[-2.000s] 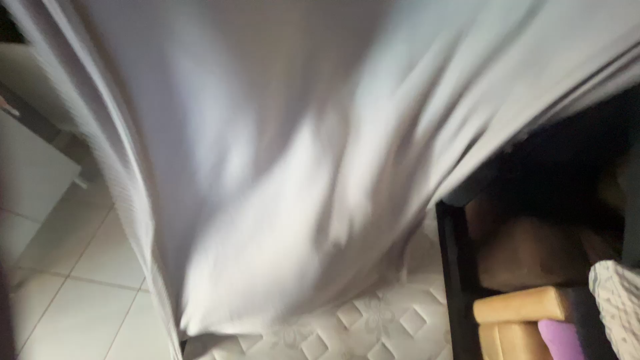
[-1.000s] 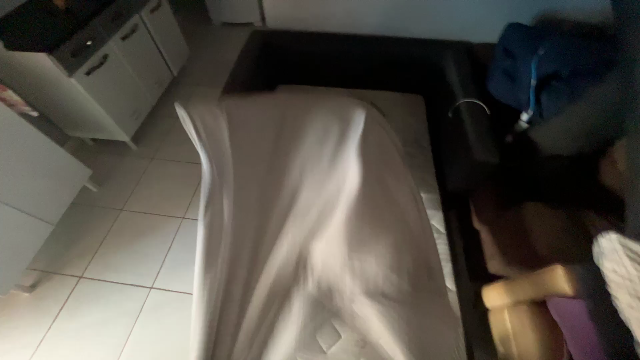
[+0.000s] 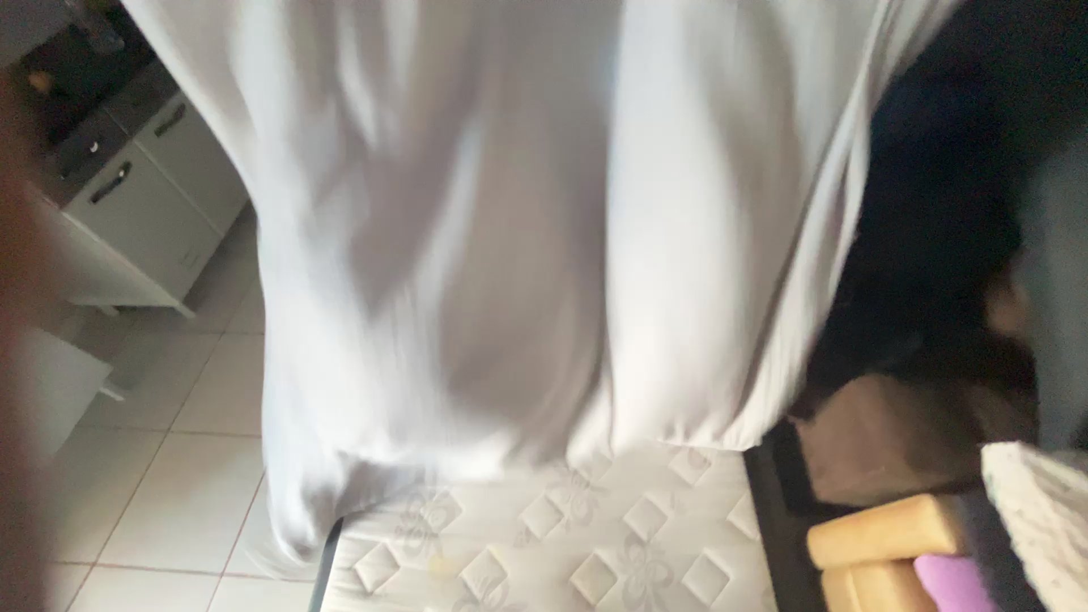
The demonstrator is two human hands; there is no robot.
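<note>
A pale, light-grey bed sheet (image 3: 527, 255) hangs billowed in the air and fills the upper middle of the head view. Its upper edge runs out of the frame at the top. The lower hem hangs over a quilted mattress (image 3: 595, 578) with a diamond and flower pattern, and one corner droops at the mattress's left edge. Neither my left hand nor my right hand can be made out. A blurred reddish-brown shape at the far left edge may be part of my arm, but this is not certain.
White cabinets (image 3: 149, 229) with dark handles stand at the upper left on a tiled floor (image 3: 170, 501). Along the mattress's right side runs a dark bed frame (image 3: 765, 527). Beyond it lie yellow cushioned pieces (image 3: 884, 531), a purple item (image 3: 952, 582) and a whitish textured cloth (image 3: 1041, 510).
One second ago the sheet lay lower, spread over much of the mattress, with the frame's far end showing. Now it is lifted and billowed, hiding that far end, and more near mattress shows.
</note>
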